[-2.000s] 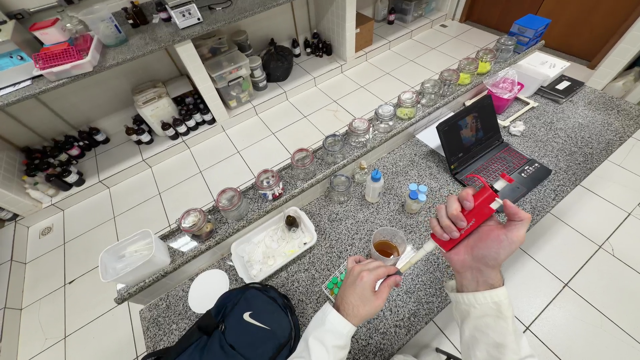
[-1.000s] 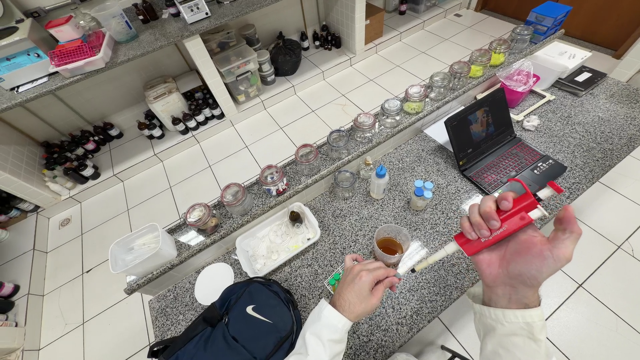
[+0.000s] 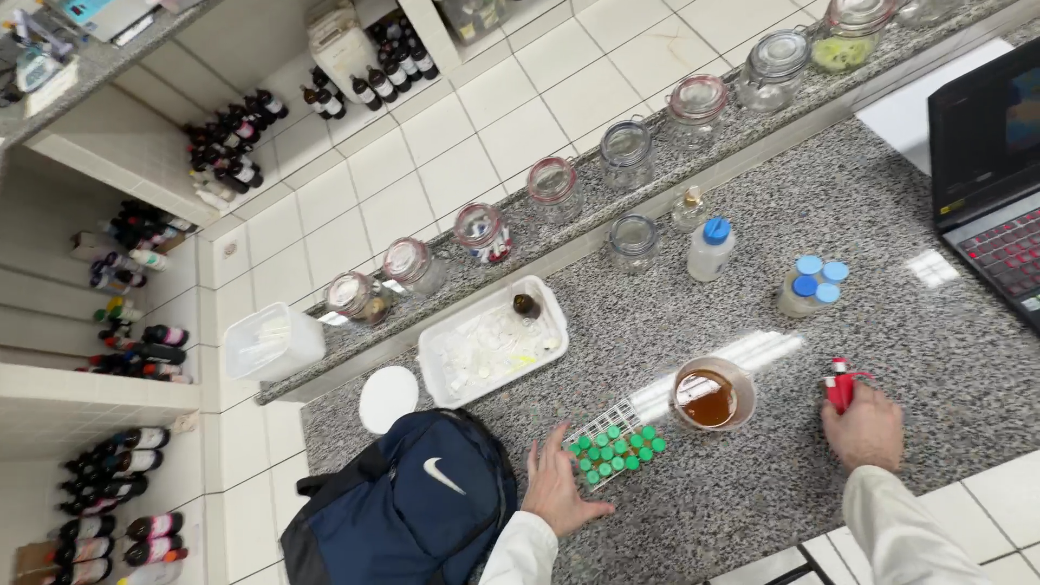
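Observation:
My left hand has its fingers spread at the left edge of a white wire rack holding several green-capped tubes; whether it touches the rack is unclear. Farther right on the granite bench, my right hand is closed around a red pipette controller, low at the bench surface. Between the hands stands a clear plastic cup with brown liquid. Beyond it are several blue-capped bottles in a cluster and one white bottle with a blue cap.
A navy backpack lies beside my left hand. Behind it are a white round lid and a white tray. Several clip-top glass jars line the raised ledge, with a plastic tub at its end. A laptop stands at right.
My right hand has lowered the red pipette controller from the air to the bench. My left hand has moved away from the pipette's tip end to the tube rack. The view has shifted.

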